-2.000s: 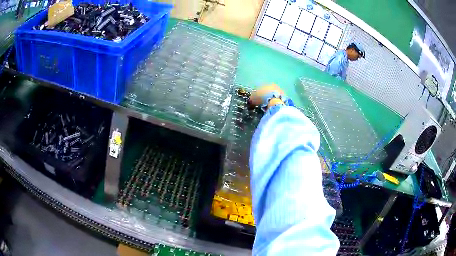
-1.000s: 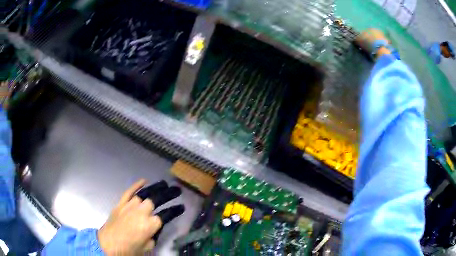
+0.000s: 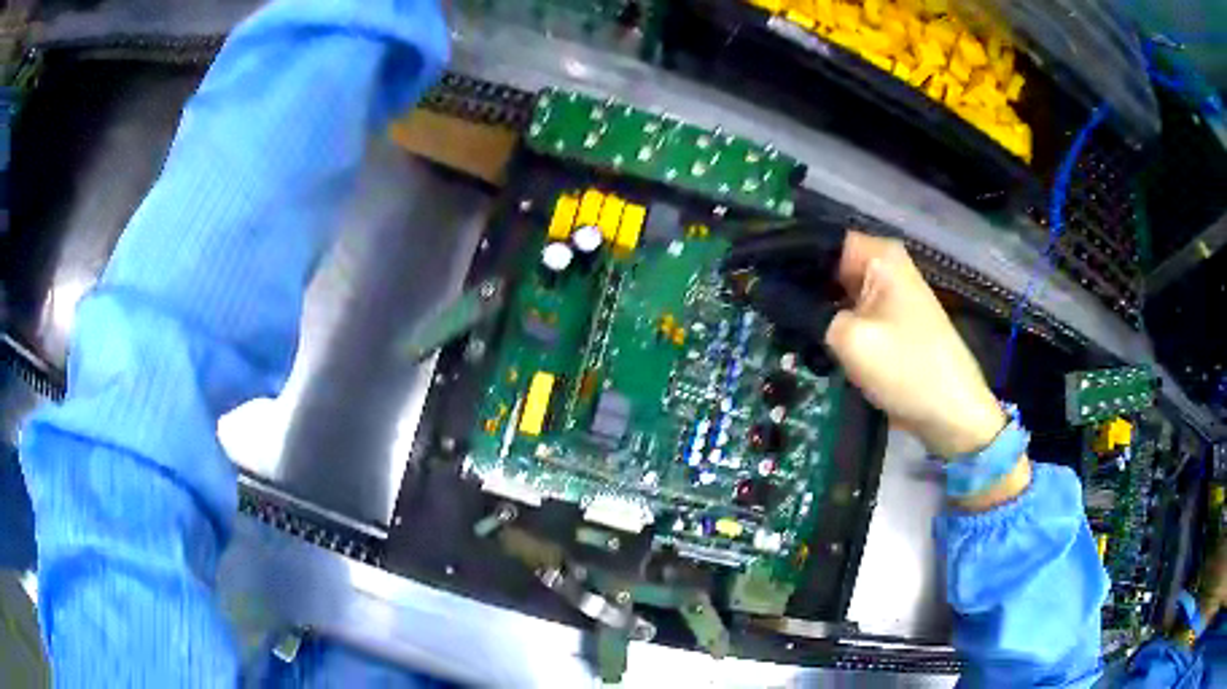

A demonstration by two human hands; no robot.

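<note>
The large green circuit board [image 3: 639, 357] lies in a dark pallet [image 3: 431, 518] in front of me. Yellow box capacitors [image 3: 596, 218] stand in a row at its upper left, beside two round white-topped capacitors [image 3: 572, 246]. My right hand [image 3: 881, 323], with black finger cots, is over the board's upper right; its fingertips are blurred and I cannot tell if they hold anything. My left sleeve crosses the left side, and my left hand is beyond the top edge. A narrow green board [image 3: 659, 146] lies along the pallet's far edge.
Behind the line is a black bin of yellow blocks [image 3: 942, 61]. A brown cardboard piece [image 3: 455, 146] is at the far edge. A blue cord [image 3: 1070, 182] hangs at right. Another board [image 3: 1124, 471] and a person's sleeve are at far right. Clamps [image 3: 612, 612] stick out near me.
The view has turned down to the board. My right hand has come down from the shelf to the board. My left hand has left the pallet's left side and gone up out of the picture.
</note>
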